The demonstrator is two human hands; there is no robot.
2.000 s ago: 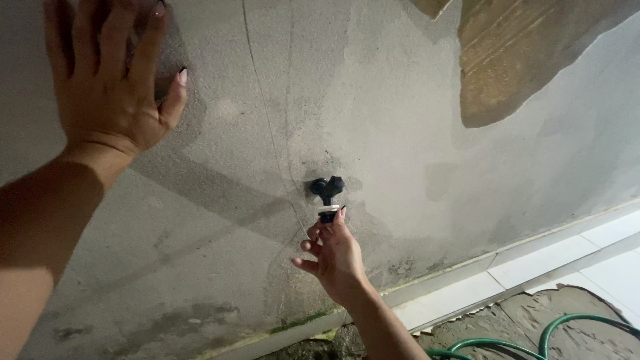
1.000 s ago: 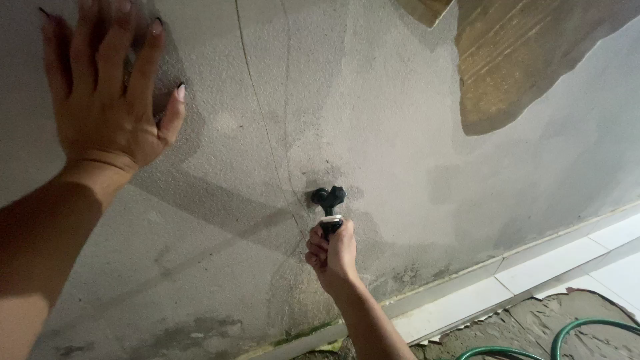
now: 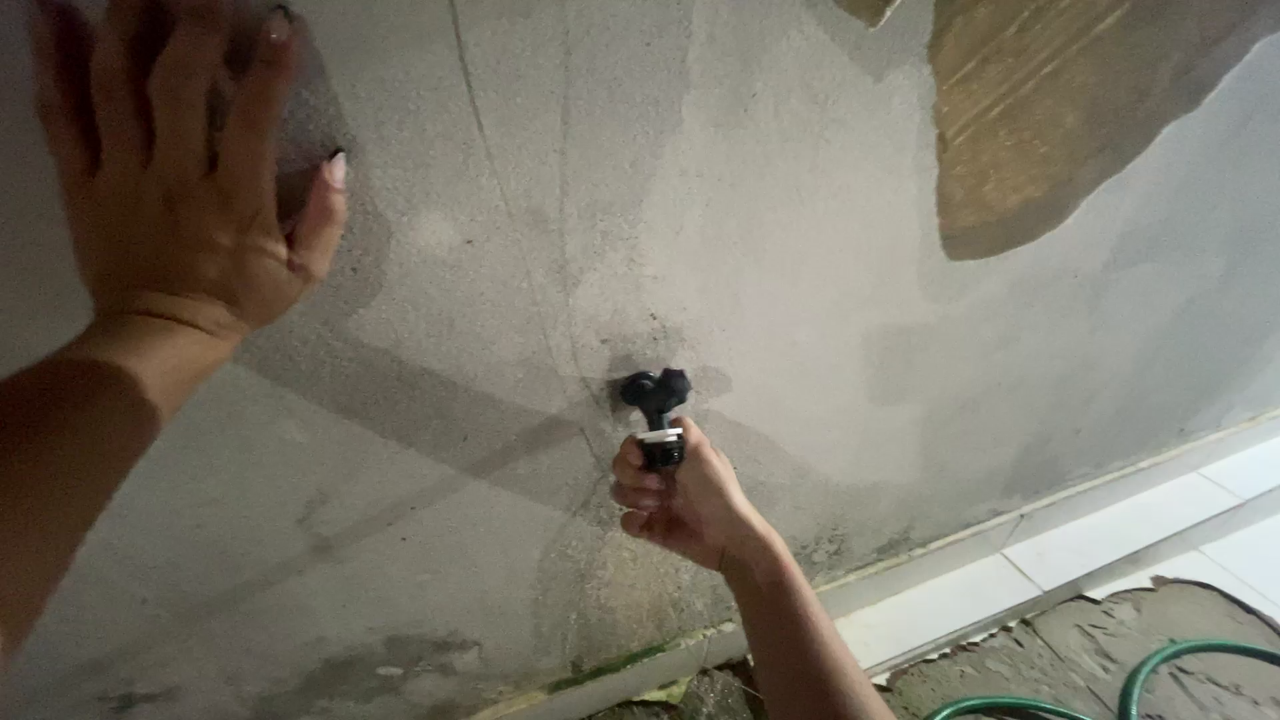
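Observation:
A black plastic tap (image 3: 656, 392) sticks out from the grey plastered wall (image 3: 780, 250), with its knob at the upper right. Below its body are a white ring and a black threaded end piece (image 3: 662, 452). The fingers and thumb of my right hand (image 3: 680, 490) are closed around that end piece from below. My left hand (image 3: 190, 170) rests with its palm towards the wall at the upper left, fingers spread and pointing up, holding nothing that I can see. Its fingertips are partly cut off by the frame's top edge.
Fine cracks run down the wall towards the tap. A brown patch of exposed wall (image 3: 1030, 130) shows at the upper right. White floor tiles (image 3: 1110, 530) meet the wall at the lower right, beside rough broken mortar (image 3: 1000, 655) with a green hose (image 3: 1180, 650) on it.
My right hand has stayed at the tap's lower end; its fingers closed further around it and have since shifted their hold. My left hand has kept its place on the wall.

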